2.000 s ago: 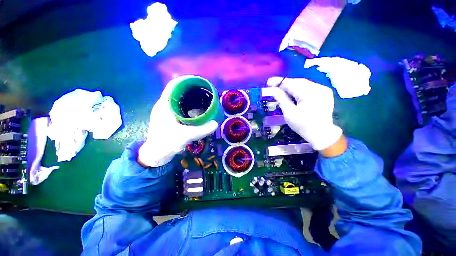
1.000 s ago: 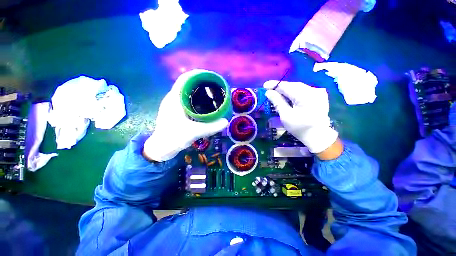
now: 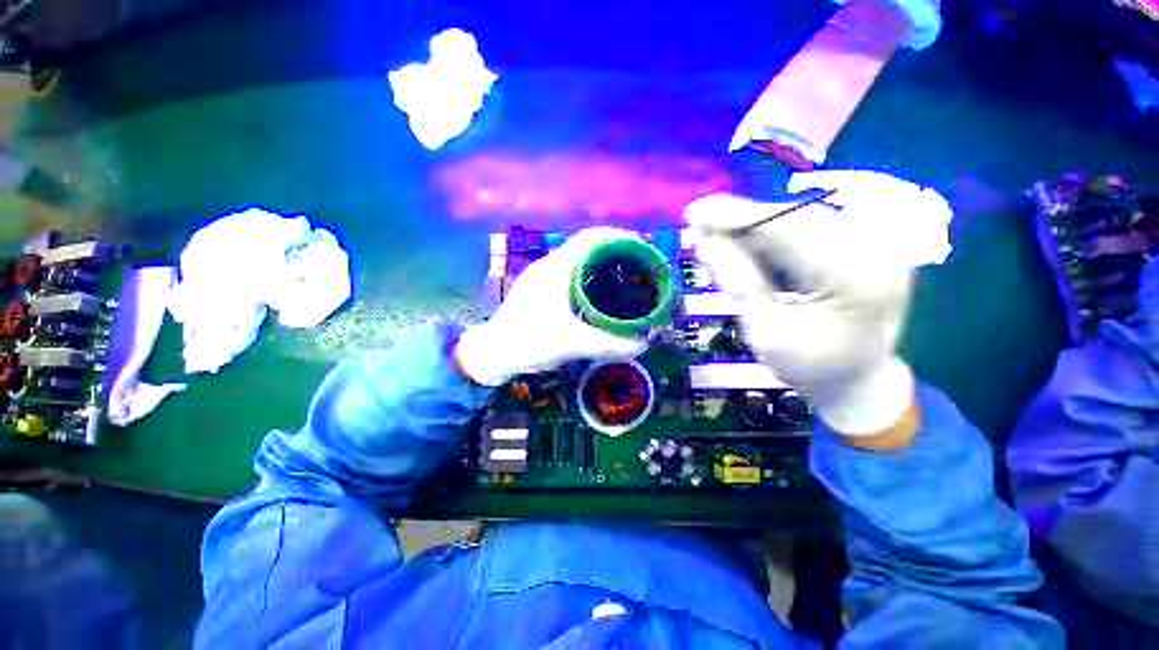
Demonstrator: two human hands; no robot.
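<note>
My gloved left hand (image 3: 547,318) holds the green-rimmed coating pot (image 3: 665,295) above the circuit board (image 3: 610,472). The pot is tilted with its dark inside showing, and it hides the upper toroidal inductors. The nearest toroidal inductor (image 3: 616,395), red on a white round base, is in view below the pot. My gloved right hand (image 3: 807,286), somewhat blurred, holds a thin dark brush (image 3: 791,211) like a pen, right of the pot. The brush slants down left toward the pot's rim; its tip is hard to make out. Heat sinks (image 3: 737,377) show left of my right hand.
White crumpled cloths lie at the left (image 3: 248,286), at the far side (image 3: 442,89) and behind my right hand (image 3: 934,222). A pinkish wrapped bundle (image 3: 833,79) lies far right. Other boards lie at the left (image 3: 61,337) and right (image 3: 1103,241). A person's blue sleeve (image 3: 1080,419) is at the right.
My left hand has moved the pot right and slightly nearer, now over the upper inductors. My right hand has moved right and nearer, and the brush slants lower. The view has shifted slightly.
</note>
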